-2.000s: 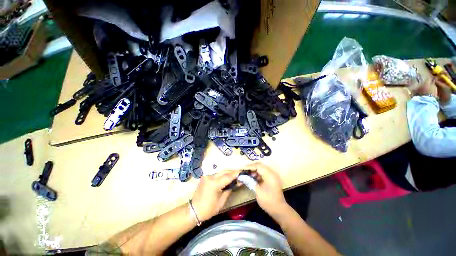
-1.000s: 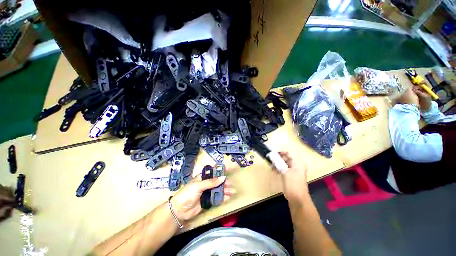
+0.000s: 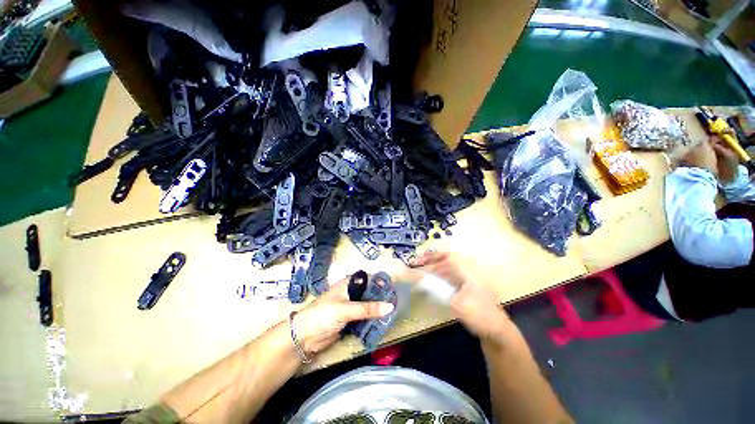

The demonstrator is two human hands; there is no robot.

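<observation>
A large pile of black and grey plastic bars (image 3: 286, 190) spills from a carton (image 3: 476, 70) in front of me. My left hand (image 3: 331, 321) holds plastic bars (image 3: 377, 310), a dark one and a grey one side by side, at the bench's near edge. My right hand (image 3: 468, 294) is just right of them, blurred, with a whitish piece (image 3: 436, 286) at its fingers. Its fingertips are near the pile's near edge, and whether they pinch a small part cannot be told. Tiny black pieces (image 3: 440, 233) lie at that edge.
Single bars lie at the left, one (image 3: 161, 281) nearest the pile. A clear bag of black parts (image 3: 542, 190), a yellow-orange packet (image 3: 619, 161) and a speckled bag (image 3: 650, 124) stand right. A person's sleeve (image 3: 695, 211) is at the far right. A pink stool (image 3: 592, 315) is below the bench.
My right hand was beside the held parts, moved right to the pile's edge, and is now back nearer my left hand. A bar at the far left was moved by a hand there.
</observation>
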